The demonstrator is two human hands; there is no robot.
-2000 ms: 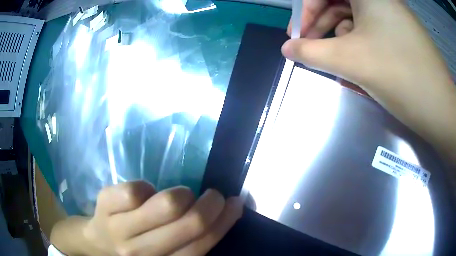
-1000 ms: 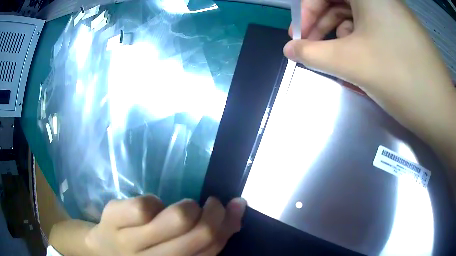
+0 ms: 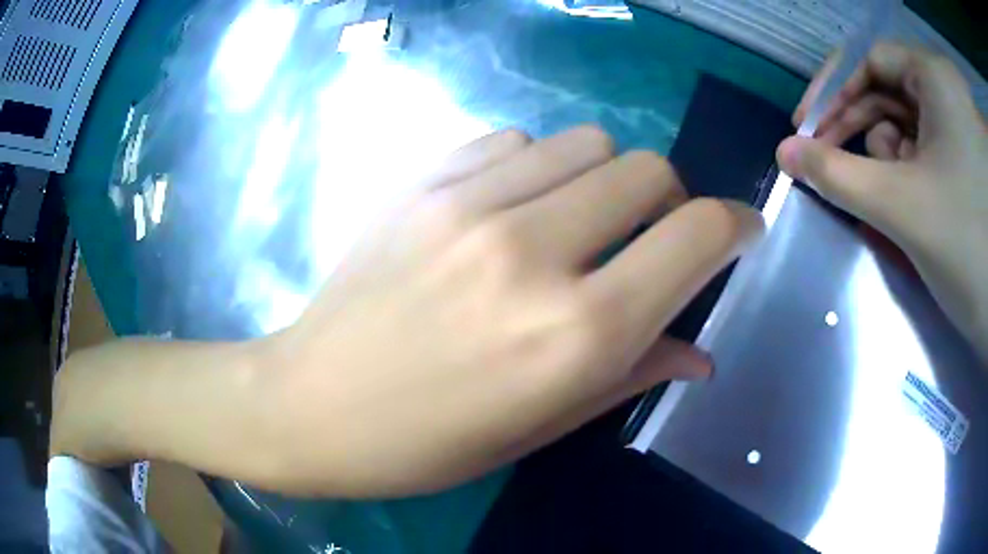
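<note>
A shiny silver display module (image 3: 780, 357) with a barcode label (image 3: 934, 411) lies in a black tray (image 3: 724, 141). A narrow white tape strip (image 3: 778, 201) runs along the module's left edge. My right hand (image 3: 888, 152) pinches the strip between thumb and fingertips at the module's upper corner, and the strip's free end trails up past the fingers. My left hand (image 3: 520, 314) is bare, slightly blurred, with fingers apart. Its index fingertip is at the strip below my right hand, and its thumb is near the module's left edge. It covers part of the tray.
Clear protective film (image 3: 271, 141) with strong glare lies left of the tray on a green mat (image 3: 639, 65). Small white scraps (image 3: 152, 206) lie on the film. A ribbed whitish rail (image 3: 748, 27) runs behind. A white slotted panel (image 3: 49, 65) stands at upper left, cardboard at lower left.
My left hand has moved up and right from the module's lower corner, and its fingers have opened. The view has shifted, so tray and module appear farther right. My right hand still pinches the strip.
</note>
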